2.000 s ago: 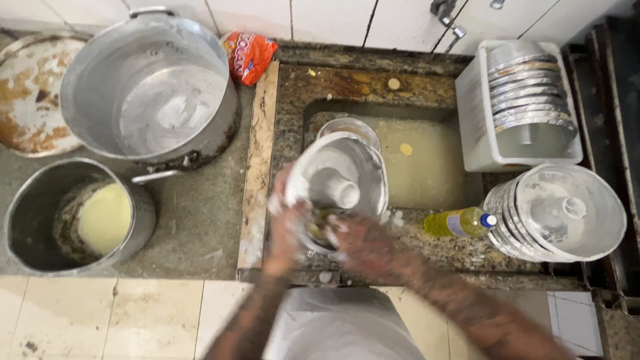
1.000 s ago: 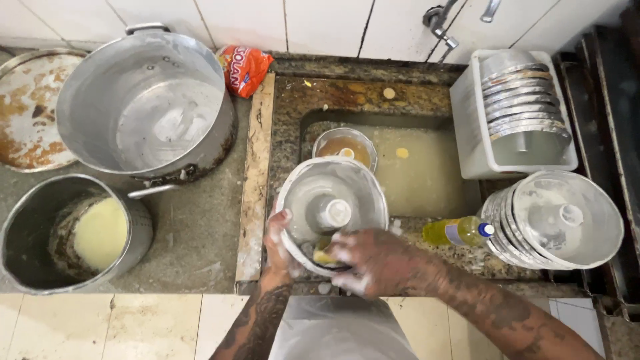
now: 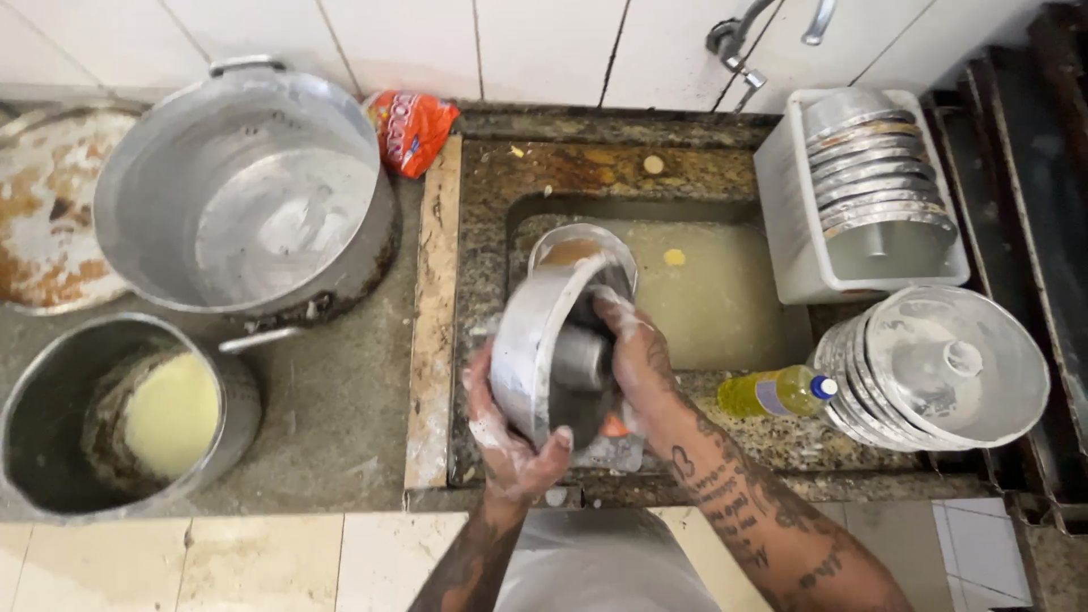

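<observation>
A soapy aluminium tube cake pan (image 3: 529, 353) is tilted on its side above the near left part of the sink. My left hand (image 3: 514, 442) grips its lower left rim, thumb on the near edge. My right hand (image 3: 642, 361) reaches to the pan's right side, fingers at its inside; whether it holds a sponge is hidden. Behind the held pan, another round pan (image 3: 586, 242) with brownish liquid stands in the sink (image 3: 722, 297), which holds cloudy water. An orange item (image 3: 614, 425) shows partly below my right hand. A yellow-green liquid bottle (image 3: 765, 393) lies right of my right hand.
Stacked tube pans (image 3: 960, 365) stand at the right, below a white plastic bin (image 3: 858, 285) of pans. A large aluminium pot (image 3: 246, 195), a smaller pot (image 3: 127, 416) and a red packet (image 3: 412, 132) are on the left counter. A wall tap (image 3: 735, 59) is above.
The held pan has turned from facing up to tilted on its side. My right hand has moved from its near edge up to its right side.
</observation>
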